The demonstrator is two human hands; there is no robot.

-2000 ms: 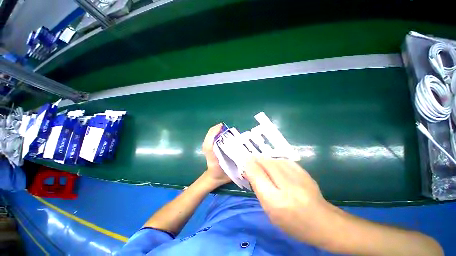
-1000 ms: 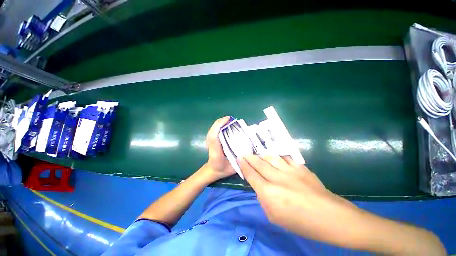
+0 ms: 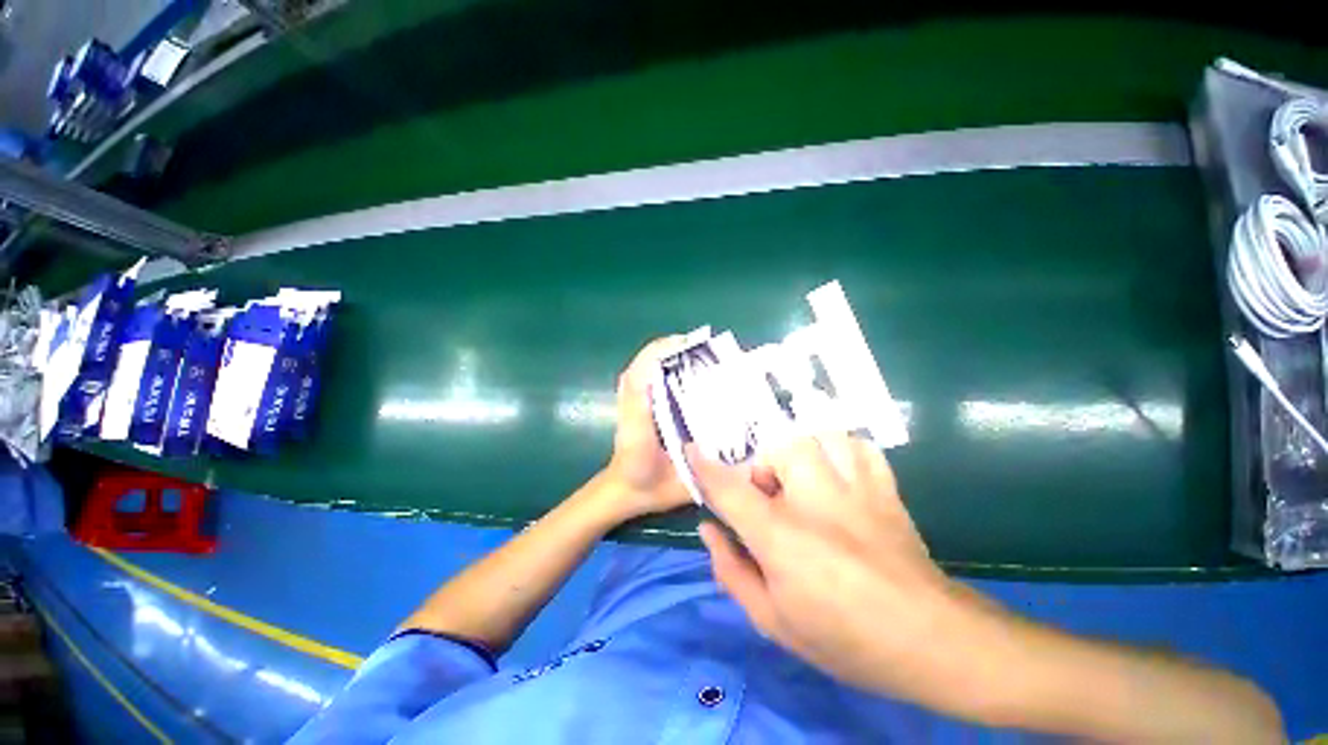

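A retail box (image 3: 705, 381) is held over the green bench in front of me, its white end flaps open and spread to the right. Something white and ring-shaped, like a coiled cable, shows in its opening; the rest of the inside is hidden. My left hand (image 3: 642, 437) grips the box from the left side. My right hand (image 3: 816, 531) is at the box's near right side, fingers on the opening and the white flaps; my palm and fingers hide part of them.
A row of blue-and-white cartons (image 3: 251, 381) leans at the bench left. A grey tray (image 3: 1247, 480) with white coiled cables (image 3: 1279, 268) stands at the right. A pale metal rail (image 3: 699, 189) runs along the belt (image 3: 728, 109). A red stool (image 3: 146, 512) is on the floor at left.
The box and its flaps have moved slightly up and right. My right fingers have shifted, and the ring-shaped white thing shows more clearly in the opening. My left hand keeps its hold.
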